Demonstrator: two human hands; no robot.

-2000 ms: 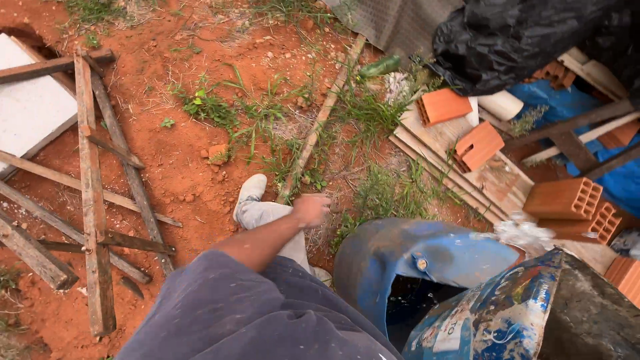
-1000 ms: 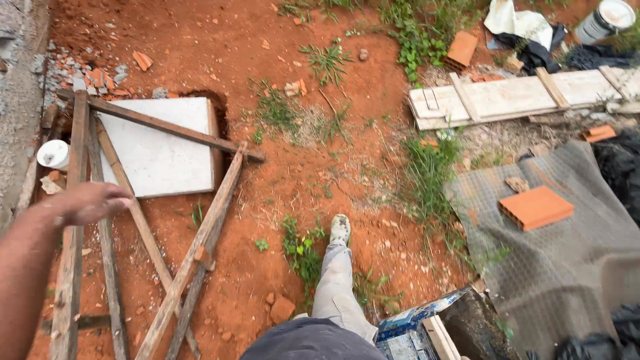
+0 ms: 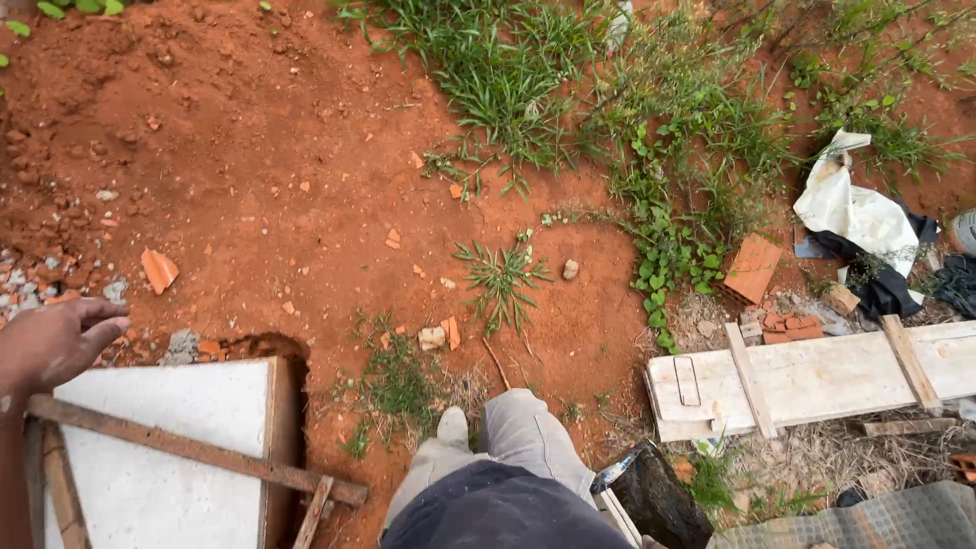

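Note:
My left hand (image 3: 65, 343) is at the left edge, palm down with its fingers loosely extended, and nothing shows in it. It appears above the corner of a white slab (image 3: 168, 435) set in a dug hole, near the end of a wooden board (image 3: 191, 456) that lies across the slab. Of my right hand, only a small bit of skin (image 3: 652, 542) may show at the bottom edge, beside a dark, paint-stained container (image 3: 656, 496) and pale wooden strips; what it holds is hidden.
Long whitish planks (image 3: 823, 374) with cross battens lie at the right, near a hollow clay brick (image 3: 751, 268) and a crumpled white sheet (image 3: 854, 202). Rubble (image 3: 27, 286) lies at the left. A textured grey mat (image 3: 862, 518) covers ground at lower right; weeds grow ahead.
The view has moved on across the red soil, past the blue drum seen two seconds ago. My left hand remains raised at the left, now near the slab's far corner.

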